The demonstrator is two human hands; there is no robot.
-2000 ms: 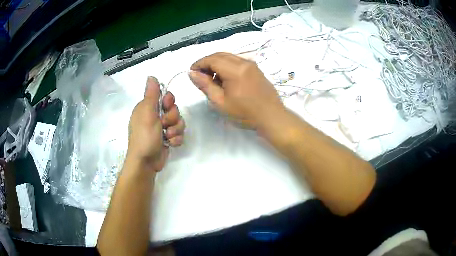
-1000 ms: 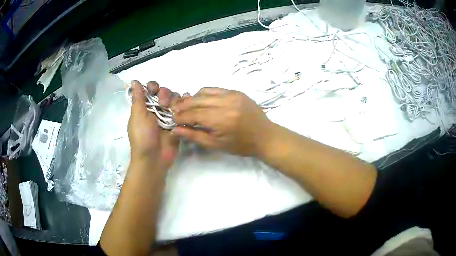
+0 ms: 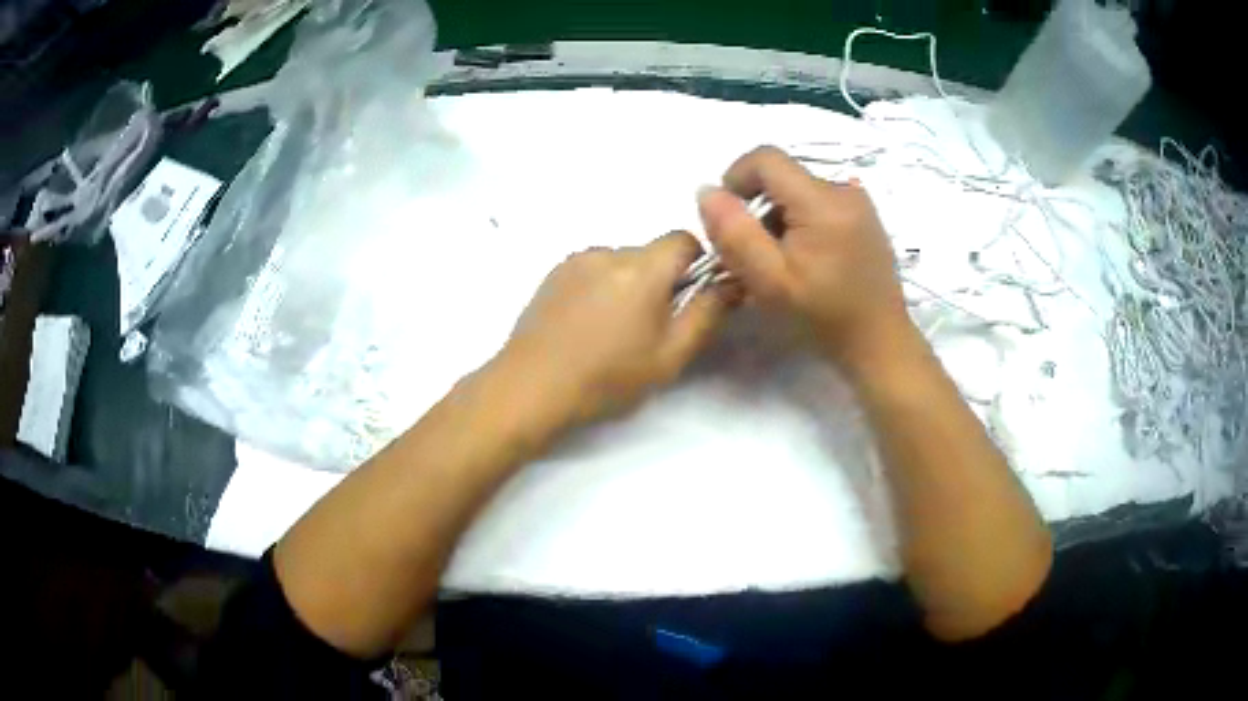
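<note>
A white coiled cable [image 3: 704,273] is held between my two hands over the white bench cover [image 3: 657,507]. My left hand [image 3: 609,315] grips one end of the bundle, with its back towards me. My right hand [image 3: 814,253] holds the other end between thumb and fingers. The fingers hide most of the coil, and the hands are slightly blurred. I cannot tell whether a tie is around the bundle. Loose white cables [image 3: 1013,281] lie on the cover to the right of my right hand.
A large clear plastic bag [image 3: 294,274] lies at the left. A printed paper [image 3: 162,226], a narrow white block [image 3: 54,384] and a smaller bag [image 3: 103,171] are farther left. A translucent bottle [image 3: 1074,89] stands at the back right, with a tangled cable pile [image 3: 1184,329] at the right edge.
Both hands have moved right with the coil. My left palm, open to view before, is now turned away, and the fingers are closed around the bundle. The view has shifted.
</note>
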